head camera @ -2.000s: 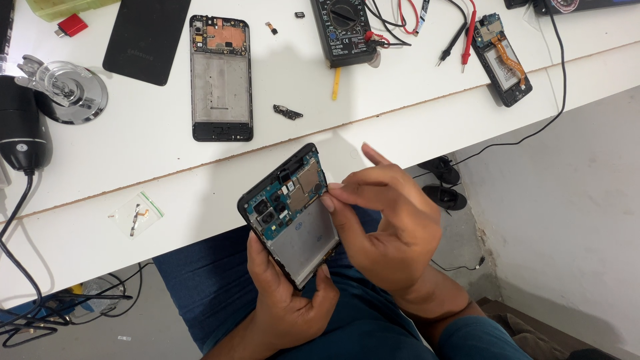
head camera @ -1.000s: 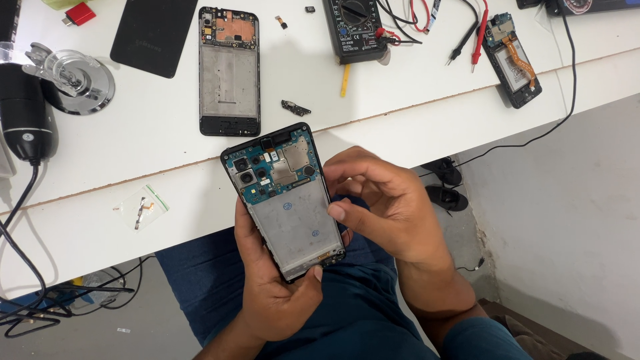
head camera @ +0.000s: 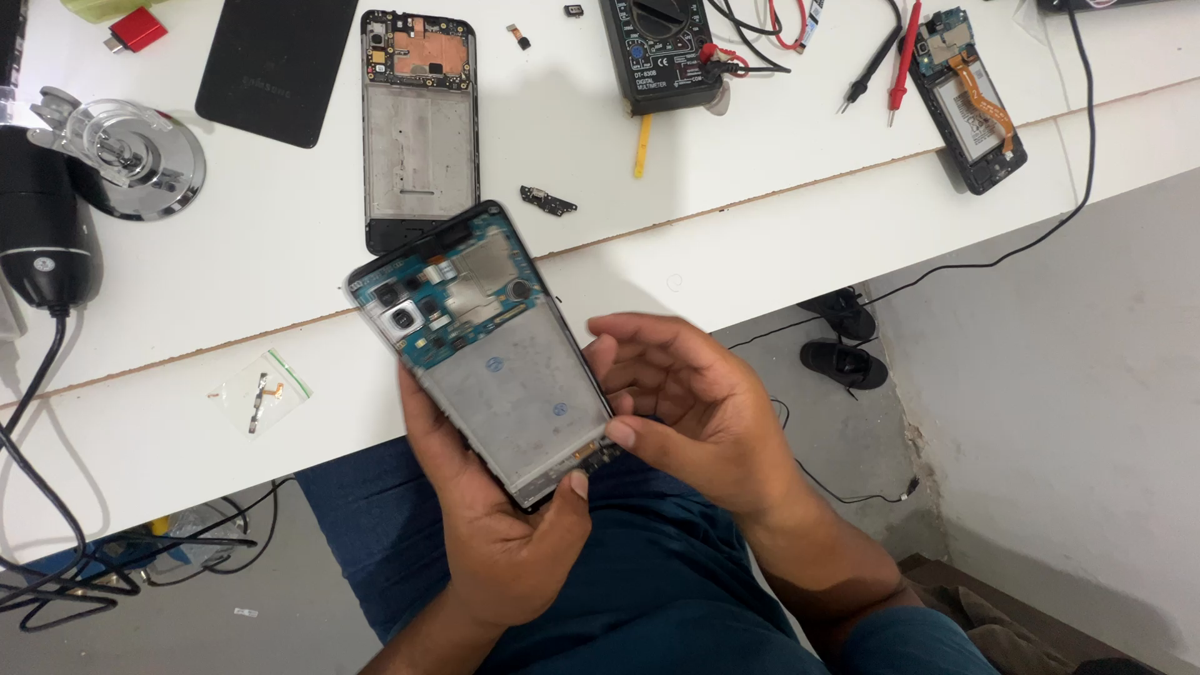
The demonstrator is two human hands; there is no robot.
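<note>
My left hand [head camera: 502,539] grips the lower end of an opened smartphone [head camera: 530,398], its thumb on the bottom edge. The phone tilts with its top to the upper left. A blue-green circuit board [head camera: 441,333] with camera modules fills its upper part, above a bare grey battery bay. My right hand [head camera: 698,408] is at the phone's lower right edge, thumb tip at the corner, fingers curled and partly hidden behind the frame; whether it grips the phone is unclear. Beyond the phone's top lies a second phone frame [head camera: 422,141] without a back cover.
On the white table are a black back cover [head camera: 277,70], a digital multimeter [head camera: 661,56] with probes, a small black board [head camera: 548,201], a yellow strip [head camera: 643,147], another opened phone [head camera: 970,108] and a plastic bag [head camera: 262,394] of flex parts. A round chrome stand [head camera: 141,159] stands left.
The phone in my left hand was steeply angled, then turned more face-on, and now leans to the left. My right hand has moved from the phone's upper edge down to its lower right edge.
</note>
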